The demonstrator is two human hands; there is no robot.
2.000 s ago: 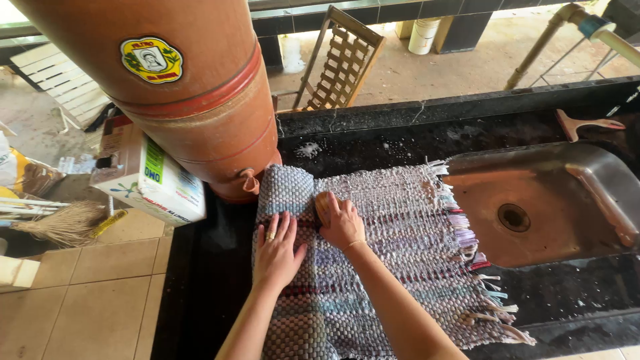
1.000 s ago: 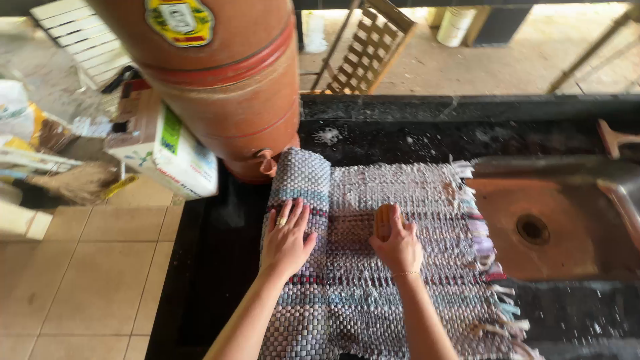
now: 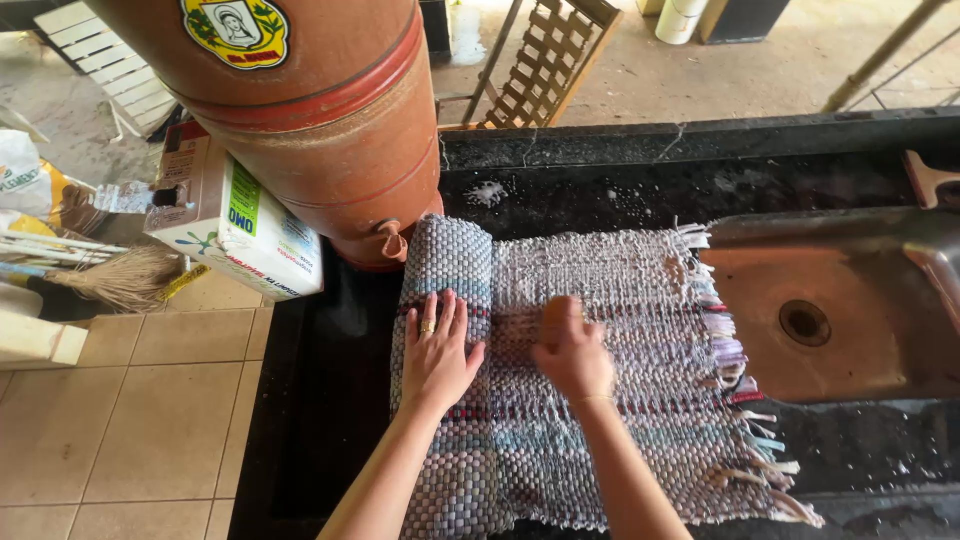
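A woven rag rug [image 3: 637, 360] with fringed ends lies on the black stone counter, its left part folded over into a thick roll [image 3: 450, 255]. My left hand [image 3: 442, 352] rests flat on this folded part, fingers spread, a ring on one finger, and holds nothing. Blurred by motion, my right hand [image 3: 576, 360] grips a brownish brush or block [image 3: 559, 319] against the flat part of the rug. The thing's underside is hidden.
A clay water filter [image 3: 322, 127] with a spigot stands behind the fold, beside an OMO detergent box [image 3: 240, 225]. Right of the rug is a steel sink [image 3: 862, 367]; a squeegee-like tool [image 3: 926, 180] lies behind it. Foam spots the counter's back.
My right hand has moved right from beside the left hand, with the brownish thing in it, onto the middle of the rug. My left hand stays on the fold.
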